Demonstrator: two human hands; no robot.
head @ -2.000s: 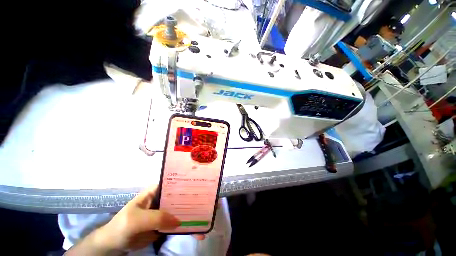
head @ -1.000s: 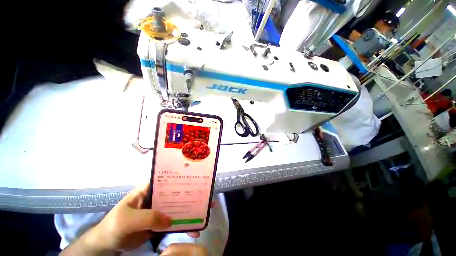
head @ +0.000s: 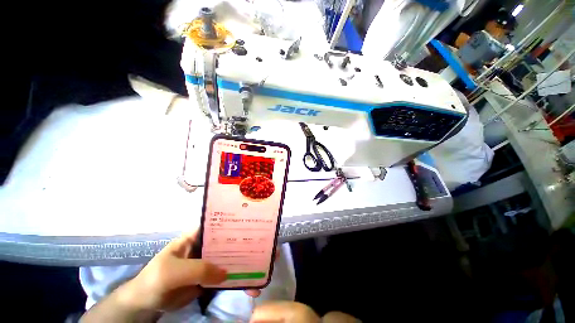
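Observation:
My left hand (head: 170, 277) holds a smartphone (head: 244, 214) upright above the table's front edge, thumb over the lower left of the screen. The lit pinkish screen shows a red food picture at the top and a green bar at the bottom. My right hand (head: 296, 313) shows only in part at the bottom edge, below the phone; its fingers are cut off and blurred, so its state cannot be told. The white JACK sewing machine (head: 296, 107) stands behind the phone.
Black scissors (head: 317, 155) and pinkish nippers (head: 330, 189) lie on the white table (head: 82, 183). A dark long tool (head: 418, 185) lies at its right end. A printed ruler (head: 353, 214) runs along the front edge. Dark fabric (head: 69, 50) is at left. A person (head: 498, 28) is at the back right.
My right hand has come in at the bottom edge and shows more than before. The phone stays in my left hand with the same page. The view has shifted slightly.

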